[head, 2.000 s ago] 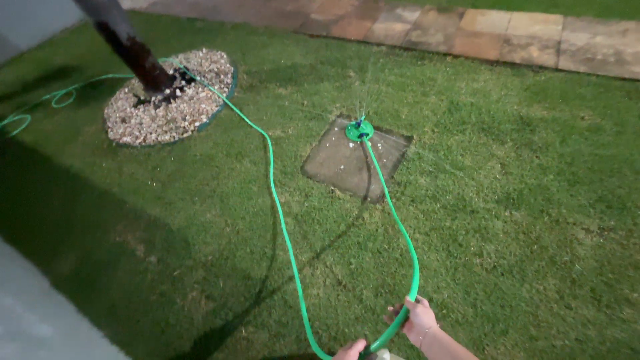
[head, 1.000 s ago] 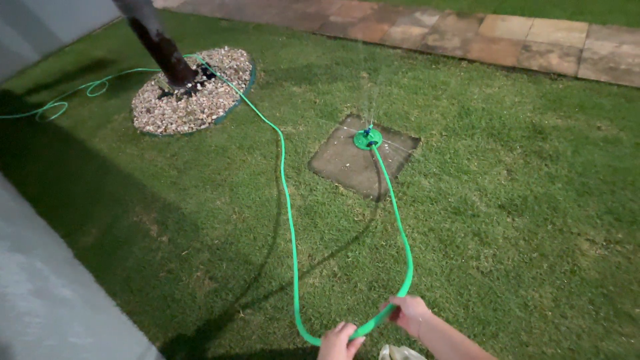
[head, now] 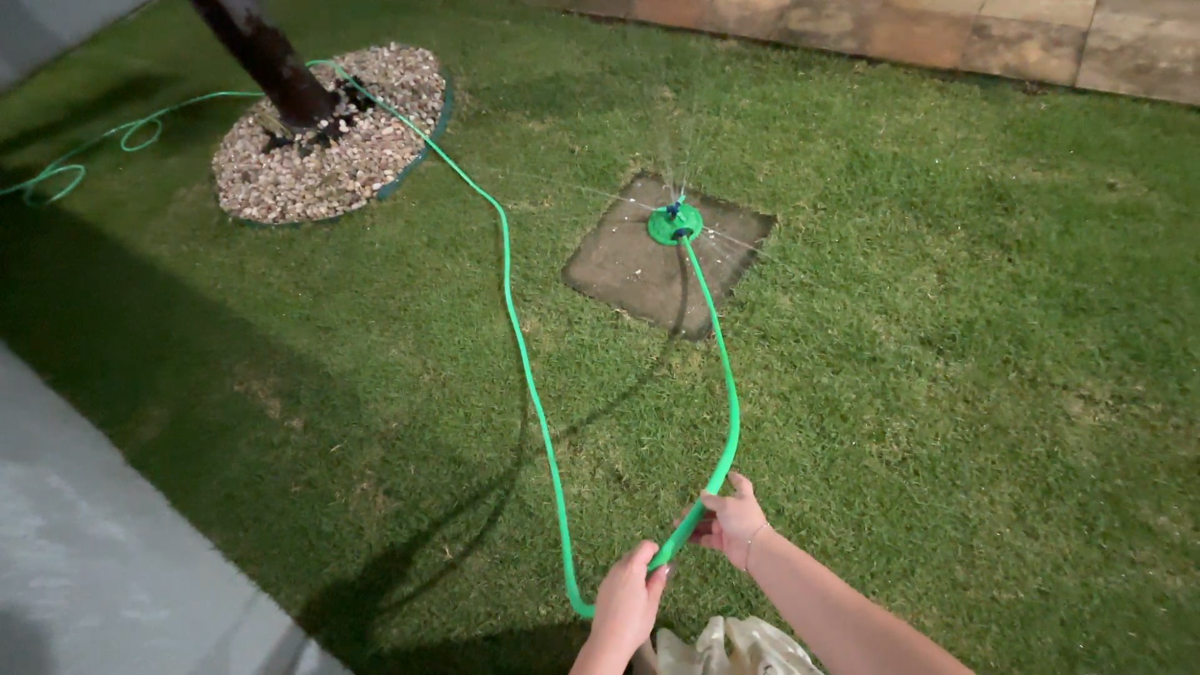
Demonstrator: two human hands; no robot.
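Observation:
A green garden hose (head: 734, 403) is lifted off the lawn near me. My left hand (head: 630, 592) is closed around it at the bottom of its bend. Farther along toward the sprinkler, my right hand (head: 733, 521) holds the same hose between thumb and fingers. The hose runs from there to a round green lawn sprinkler (head: 675, 223) that sprays thin jets of water. The sprinkler sits on a square concrete slab (head: 619, 267) set in the grass. From my left hand the other length crosses the lawn to the tree trunk.
A dark tree trunk (head: 272, 70) rises from a round bed of pebbles (head: 309, 183) with a green edging, and hose loops (head: 141, 134) lie beyond it at the left. A pale wall (head: 112, 553) borders the lower left. Stone paving (head: 919, 33) runs across the top. Light fabric (head: 727, 649) shows below my hands.
Both hands stay on the hose. My left hand, partly out of view two seconds ago, now shows more fully. The sprinkler keeps spraying on the slab.

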